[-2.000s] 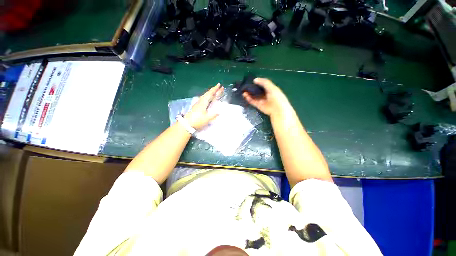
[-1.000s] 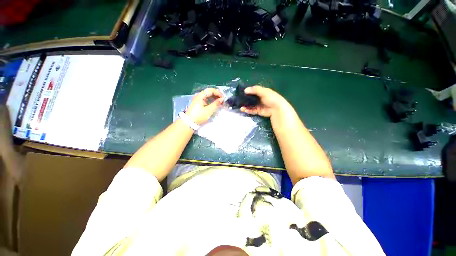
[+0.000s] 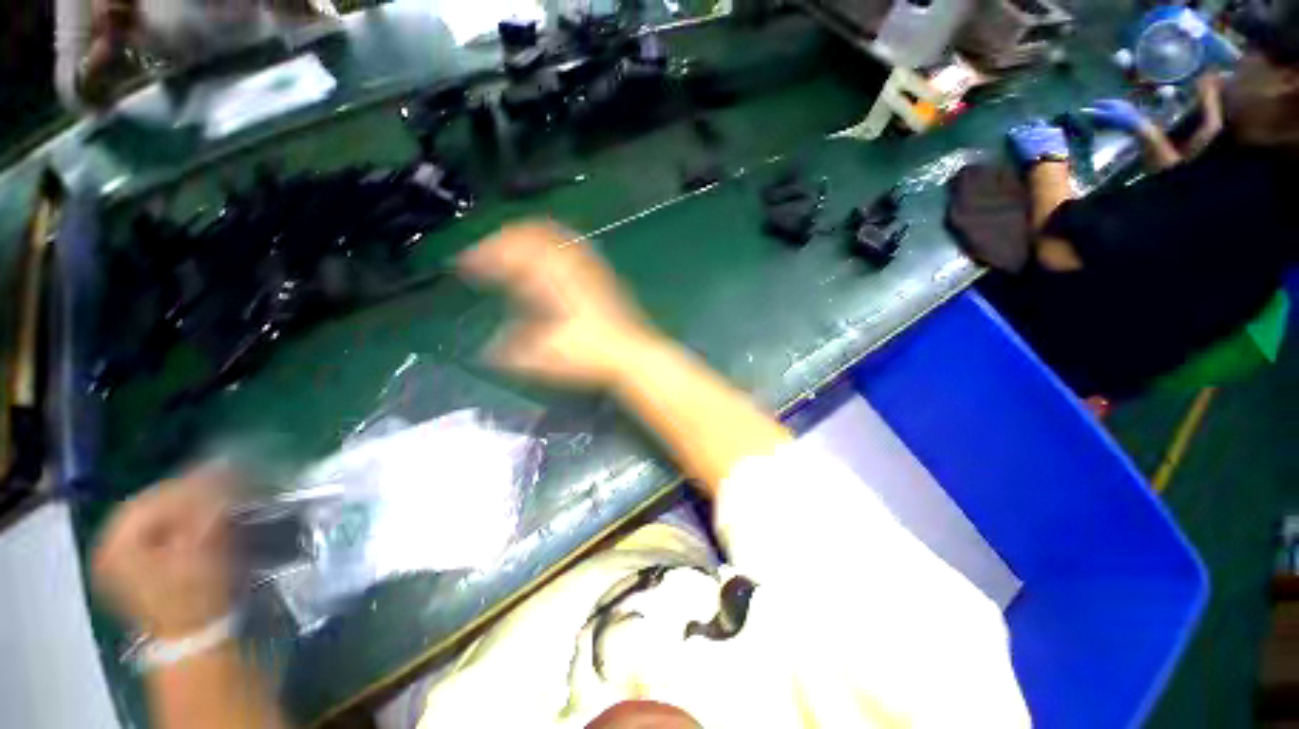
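My left hand [image 3: 171, 553], blurred, is at the lower left, closed on the edge of a bagged adapter [image 3: 271, 541], a dark lump in shiny clear plastic. My right hand [image 3: 563, 316], also blurred, is over the bench with its fingers apart, and no object shows in it. A stack of white-looking clear poly bags [image 3: 445, 496] with a small green mark lies on the green bench between my hands. A large heap of black corded adapters [image 3: 264, 257] lies beyond the bags on the left.
Small adapter groups [image 3: 794, 210] lie farther right. A large blue bin [image 3: 1061, 527] with a pale sheet stands below the bench edge. A person in dark clothes [image 3: 1161, 264] with blue gloves works at the right. A white carton [image 3: 54, 627] is at the left edge.
The view has swung right, showing the bin and the person. My hands have moved apart. The dark adapter has left my right hand, and a bagged one is now at my left hand.
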